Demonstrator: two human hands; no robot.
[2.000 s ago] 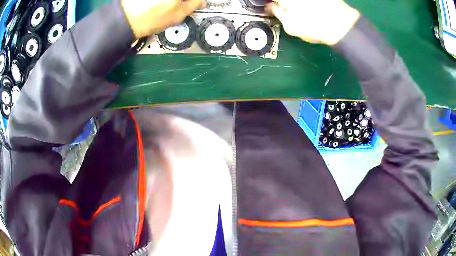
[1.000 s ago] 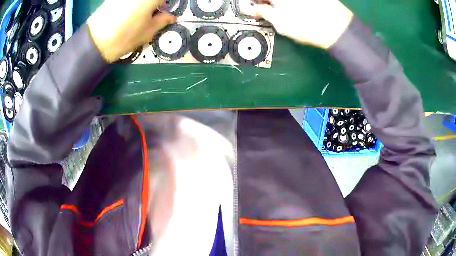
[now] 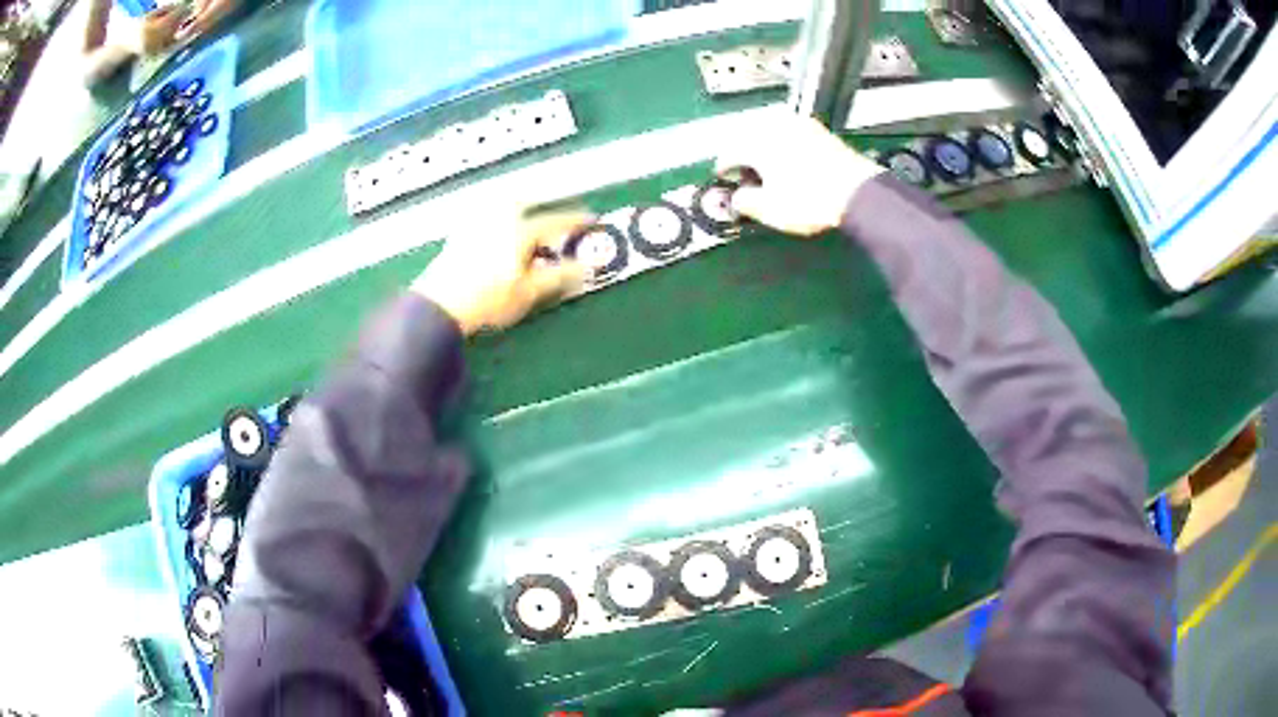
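My left hand (image 3: 512,270) and my right hand (image 3: 799,179) hold the two ends of a fixture plate (image 3: 627,272) with black discs (image 3: 659,228) in a row, at the white-striped track. My left hand is blurred, and its fingers cover the plate's left end. A second fixture plate (image 3: 666,612) with a row of black discs (image 3: 705,572) lies on the green bench nearer to me, touched by neither hand.
A blue bin of discs (image 3: 171,483) stands at the left behind my sleeve. Empty plates (image 3: 463,150) (image 3: 729,70) lie beyond the track. A loaded plate (image 3: 981,182) lies at the right by a metal post (image 3: 835,56) and framed machine (image 3: 1177,259). Another person's hand (image 3: 115,53) shows at top left.
The view has shifted forward over the bench. The farther loaded plate has moved away from the nearer one, with both hands at its ends.
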